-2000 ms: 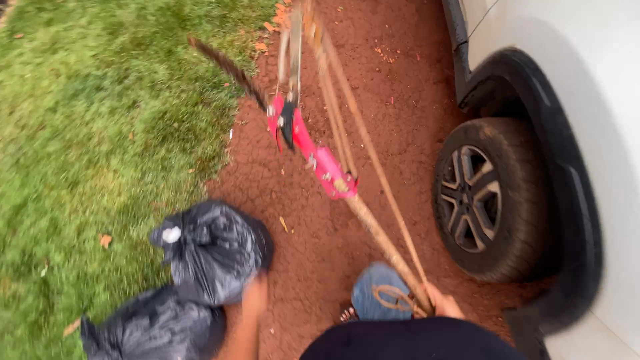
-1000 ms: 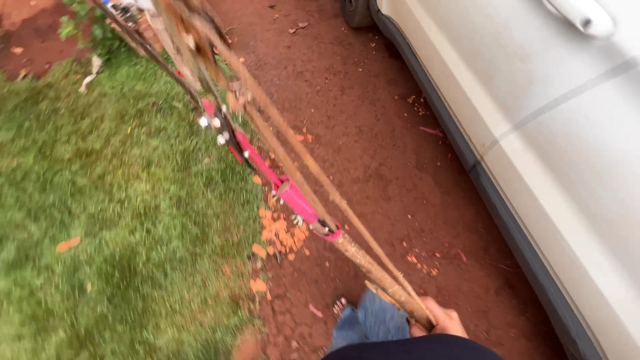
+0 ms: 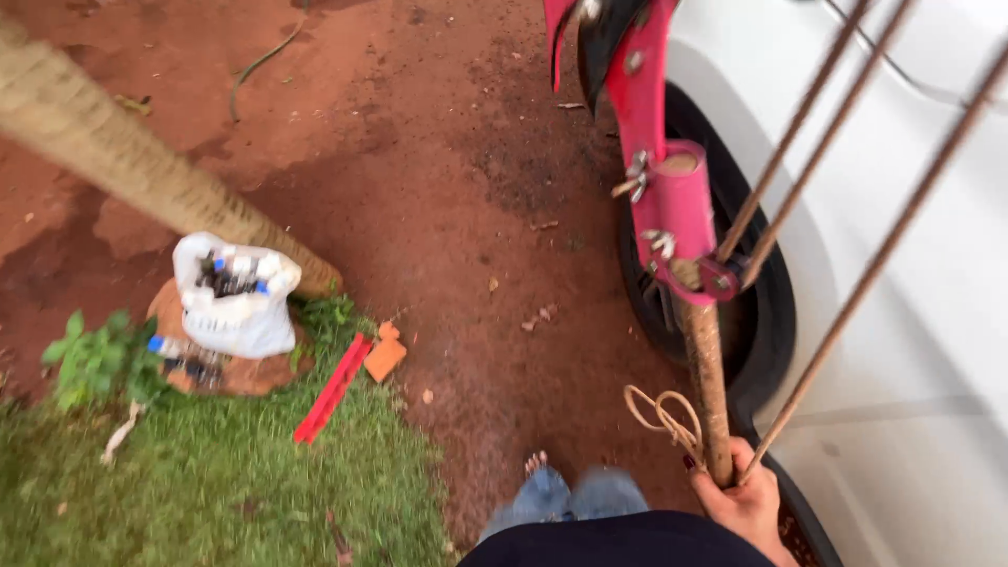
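My right hand [image 3: 744,496], at the lower right, is closed around the wooden pole [image 3: 706,370] of a pole pruner and also grips its brown rope [image 3: 874,272]. A looped end of cord [image 3: 669,417] hangs beside the pole. Above, the pink metal pruner head [image 3: 683,205] is fastened to the pole with wing nuts, and its dark blade [image 3: 602,47] points down near the top edge. More rope strands run up from the bracket to the upper right. My left hand is out of view.
A white car [image 3: 882,346] stands close on the right, its wheel partly behind the pole. A trunk [image 3: 197,193] slants in from the upper left. By its base a white sack of bottles [image 3: 240,315] rests on a round slab [image 3: 252,376]. A red strip [image 3: 334,390] lies on grass near brick pieces [image 3: 385,358].
The pruner head has swung from the left to the right side, in front of the car. The black bags and my left hand, seen two seconds ago, are out of view. The view has moved considerably.
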